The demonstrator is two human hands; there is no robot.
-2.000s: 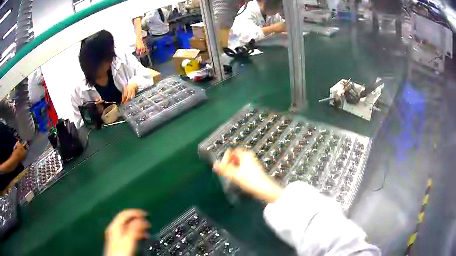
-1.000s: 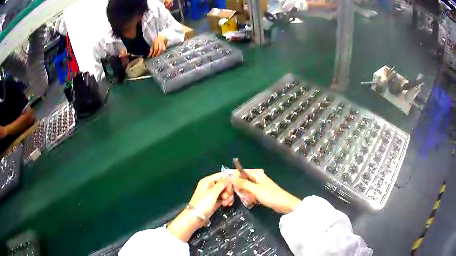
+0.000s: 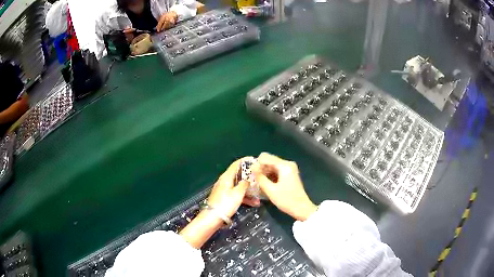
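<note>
My left hand (image 3: 232, 190) holds a small white piece with dark marks (image 3: 247, 170), perhaps a sheet of adhesive pieces or a small bag, upright between thumb and fingers. My right hand (image 3: 281, 184) touches its right side with bent fingers. What else the right fingers hold is blurred; no tweezers can be made out. Both hands are together above the far edge of the working blister tray (image 3: 244, 251), whose pockets hold small dark parts with white bits. My left forearm hides part of this tray.
A tray stack (image 3: 346, 130) with rows of dark parts lies at the right. A white fixture (image 3: 430, 81) stands behind it. Another clear tray (image 3: 208, 35) lies before a person in white opposite. A metal post (image 3: 374, 38) rises at the back. More trays (image 3: 46, 116) are at the left.
My hands came together from apart, the right leaving the tray stack. Since one second ago, the small white piece shows more clearly and the slim dark tool at the right hand no longer shows.
</note>
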